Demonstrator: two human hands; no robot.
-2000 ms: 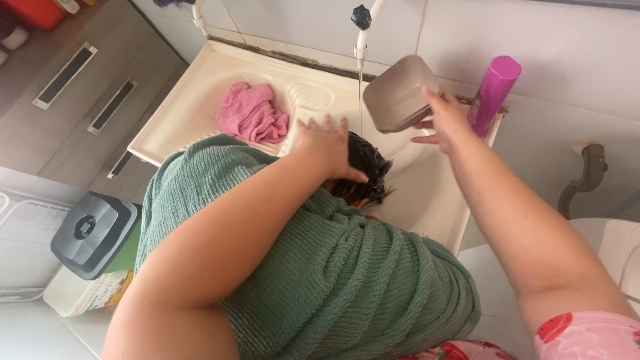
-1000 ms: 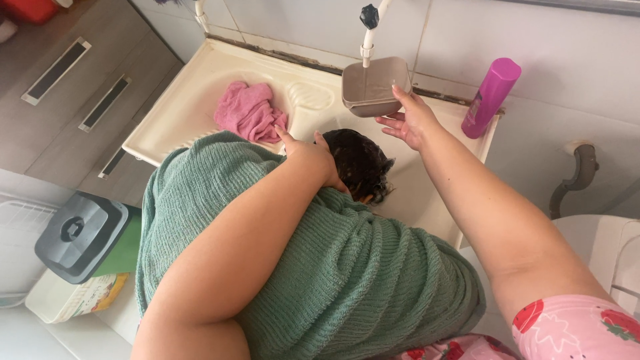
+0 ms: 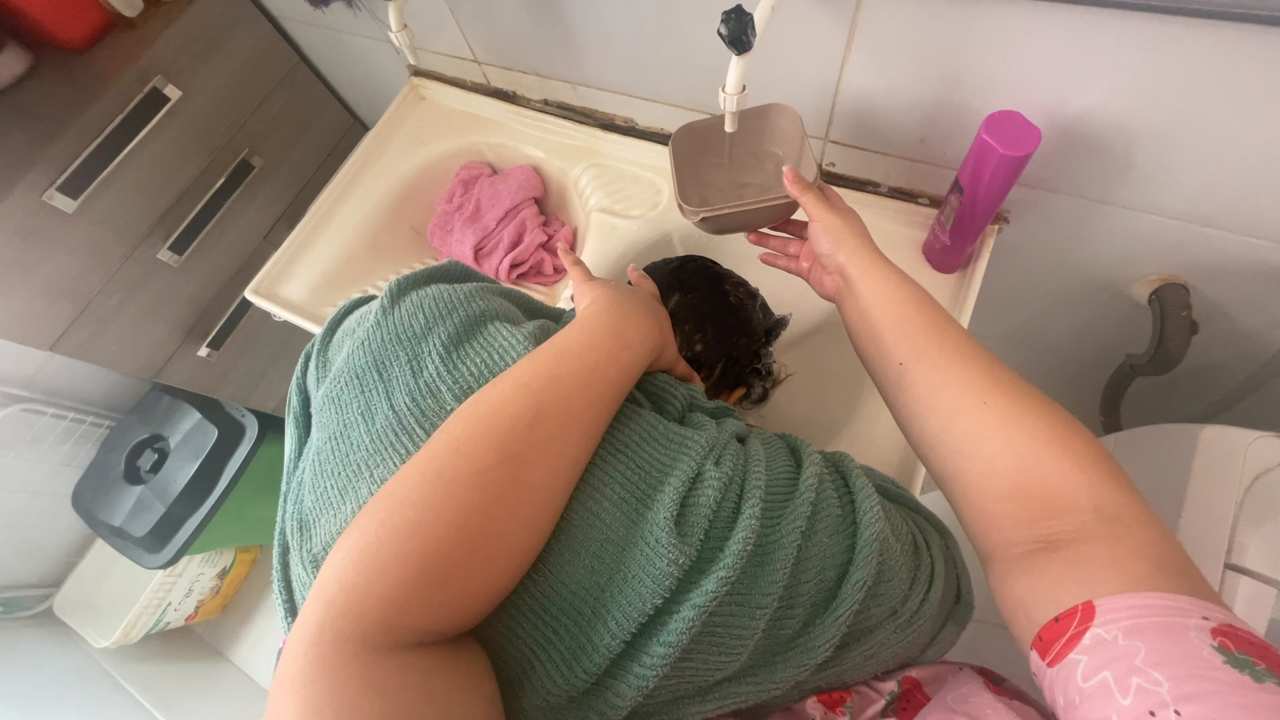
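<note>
A person wrapped in a green ribbed towel (image 3: 640,520) bends over a cream sink (image 3: 350,170); their dark wet hair (image 3: 715,320) has some lather on it. My left hand (image 3: 630,315) rests at the back of the head and neck, fingers apart, its palm hidden. With my right hand (image 3: 820,235) I hold a grey-brown plastic container (image 3: 740,165) by its rim and side, under the white faucet (image 3: 735,85). Some water lies in the container. A crumpled pink cloth (image 3: 500,225) lies in the sink left of my left hand.
A magenta bottle (image 3: 980,190) stands on the sink's right edge by the tiled wall. Grey drawers (image 3: 110,200) are at the left, above a green bin with a dark lid (image 3: 165,470) and a plastic tub (image 3: 150,600). A grey drain hose (image 3: 1155,340) and a white appliance (image 3: 1200,480) are at right.
The container in my right hand has moved left, from beside the faucet's stream to beneath the faucet. My left hand has moved from the top of the hair toward the neck.
</note>
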